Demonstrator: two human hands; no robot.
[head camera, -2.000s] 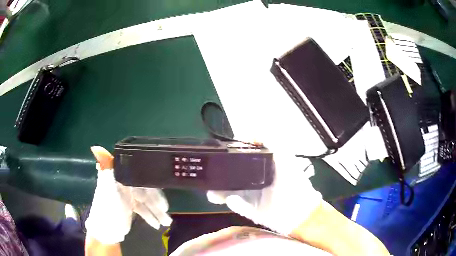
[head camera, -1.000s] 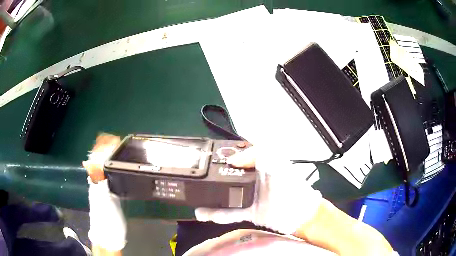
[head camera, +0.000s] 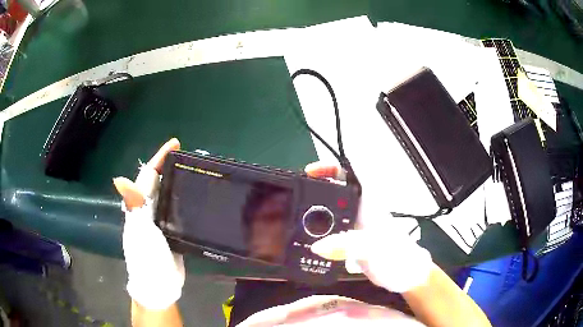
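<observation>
A black video speaker (head camera: 256, 214) is held in both hands above the near edge of the bench, its glossy screen and silver-ringed dial facing up at me. Its thin black wrist strap (head camera: 337, 108) loops up from the right end. My left hand (head camera: 150, 249), in a white glove with fingertips exposed, grips the left end. My right hand (head camera: 390, 255), also white-gloved, holds the right end, with the thumb below the dial and a fingertip at the top edge. Fingers behind the speaker are hidden.
Two black speakers (head camera: 440, 137) (head camera: 527, 179) lie on the right, on white paper (head camera: 358, 57) and near a black-yellow grid sheet (head camera: 505, 60). Another speaker (head camera: 80, 131) lies on the green bench at far left. A blue crate (head camera: 492, 287) is at the lower right.
Both hands have tilted the speaker so its screen and dial face me instead of its narrow side. The strap now stands up higher. The bench view has shifted slightly right.
</observation>
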